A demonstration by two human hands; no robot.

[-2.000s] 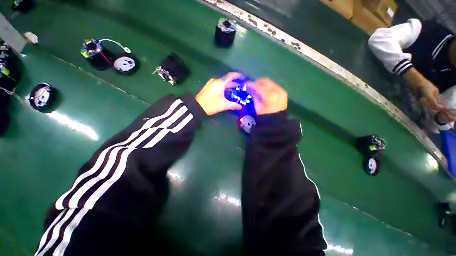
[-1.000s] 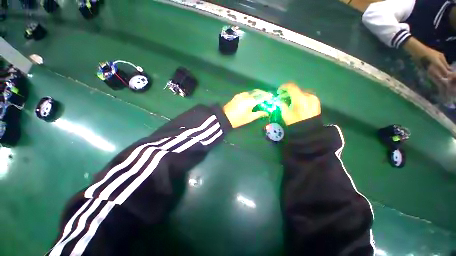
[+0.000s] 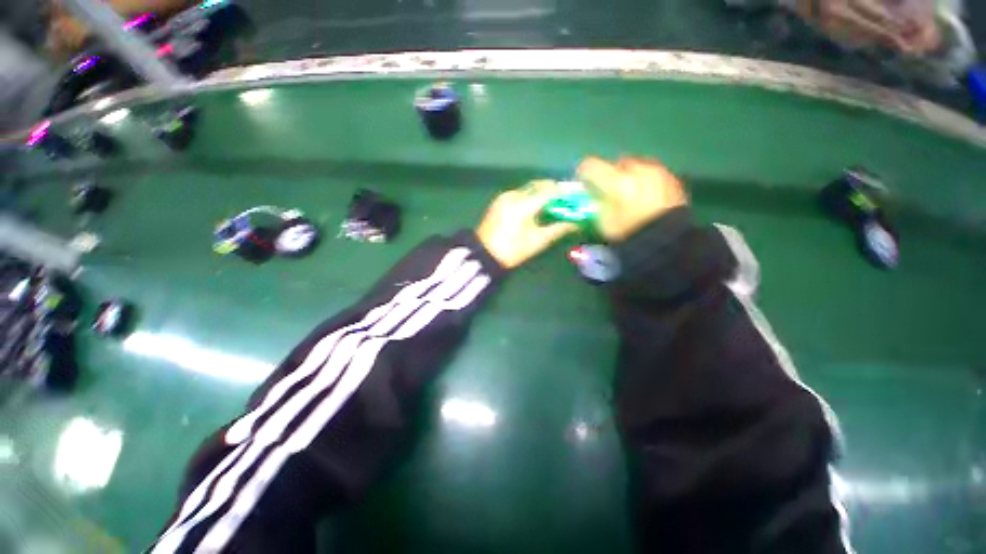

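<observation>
My left hand [image 3: 519,224] and my right hand [image 3: 635,198] hold a small lit circuit board [image 3: 571,202] between them, its light green. The view is blurred and the fingers hide most of its housing. A black-rimmed disc with a pale face [image 3: 596,262] hangs or lies just below the board, beside my right cuff; I cannot tell whether it touches the surface. Left of my hands a black housing [image 3: 373,215] lies on its side on the green surface.
A housing and disc pair [image 3: 257,236] lies at the left, another [image 3: 862,212] at the right. One housing [image 3: 439,111] stands near the pale rail [image 3: 519,63]. A dark pile of units [image 3: 38,325] is at the far left. Another person's blurred hand [image 3: 881,24] shows beyond the rail.
The view has turned and blurred, so the rail now runs more level and more units show at upper left. The lit board went from blue to green. Both hands still hold it.
</observation>
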